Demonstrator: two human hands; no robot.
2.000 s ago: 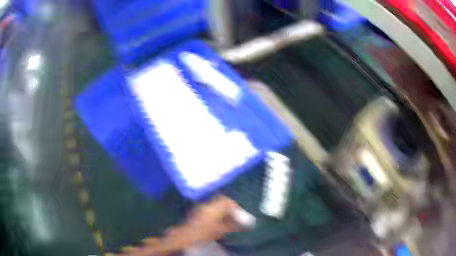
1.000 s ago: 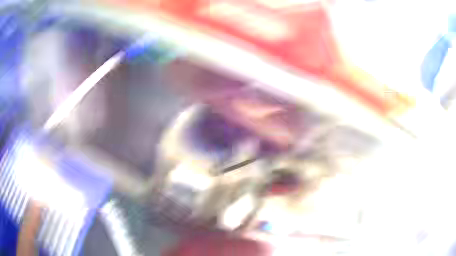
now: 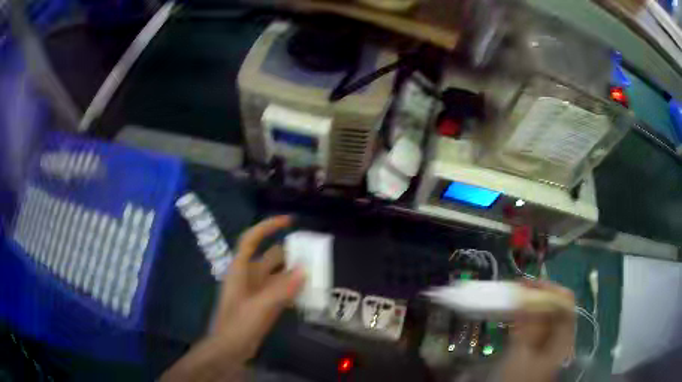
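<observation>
My left hand (image 3: 254,287) holds a white charger (image 3: 312,268) between thumb and fingers, just left of the universal outlet (image 3: 361,310) and over its left end. Whether the charger touches the outlet is unclear. My right hand (image 3: 544,321), blurred, holds a white elongated piece (image 3: 478,297), perhaps another charger or a plug end, above the small green circuit board (image 3: 467,339). The outlet shows two socket faces with dark holes. A red light glows on the black test fixture box (image 3: 345,363).
A blue tray (image 3: 170,175) with rows of white chargers lies left, a row of chargers (image 3: 205,235) beside it. Behind stand a beige power meter (image 3: 357,142) and a pale second meter (image 3: 508,201) with lit display. White wires (image 3: 596,321) and a white sheet (image 3: 649,313) lie right.
The view has swung right from the tray to the fixture and sharpened. Both hands now show over the fixture, each with a white piece; earlier one hand was near the tray.
</observation>
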